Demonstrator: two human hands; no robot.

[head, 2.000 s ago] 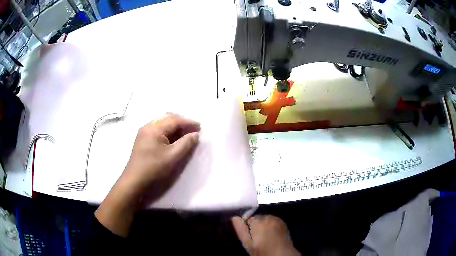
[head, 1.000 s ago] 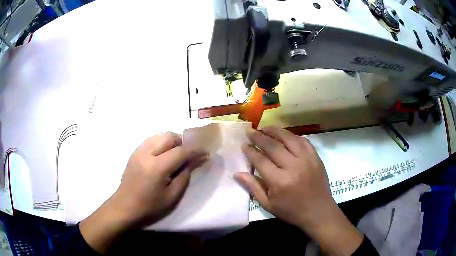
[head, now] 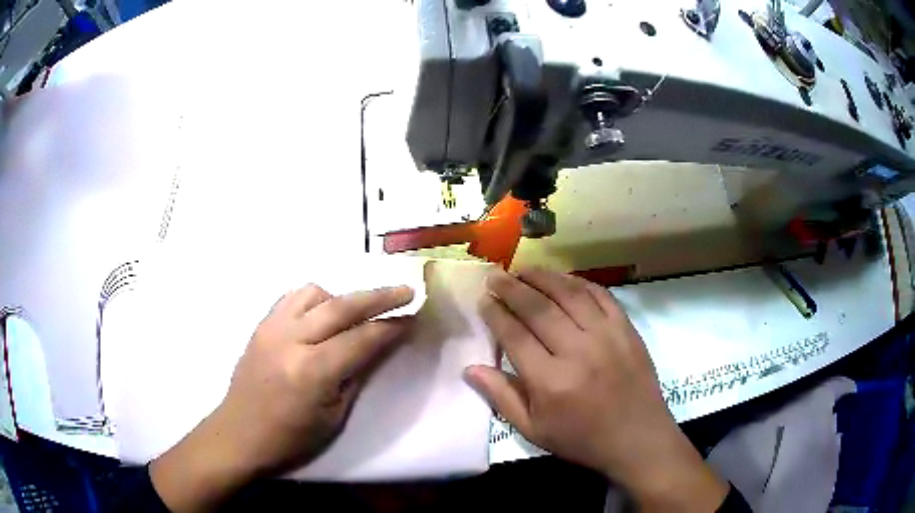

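Note:
A pale pink fabric piece (head: 431,401) lies on the table in front of the sewing machine, its lower part at the front edge. My left hand (head: 326,356) holds it near its upper left corner, which is lifted or folded at the fingertips. My right hand (head: 572,366) lies on its right edge, fingers spread flat, pressing it down. The fabric's top edge lies just below the red-orange tape (head: 497,235). The presser foot and needle area (head: 451,190) is lit yellow under the machine head, clear of the fabric's top edge.
The white machine arm (head: 702,125) spans the upper right. Stacked panels (head: 60,200) with curved layered edges lie at left. A slim dark tool (head: 795,291) lies right of the bed. A crumpled pink-grey piece (head: 778,441) hangs at lower right beside a blue basket (head: 878,431).
Since two seconds ago my right hand has come up from below the table edge onto the fabric. In the last second the left fingers have shifted at the fabric's upper corner. The view has shifted slightly.

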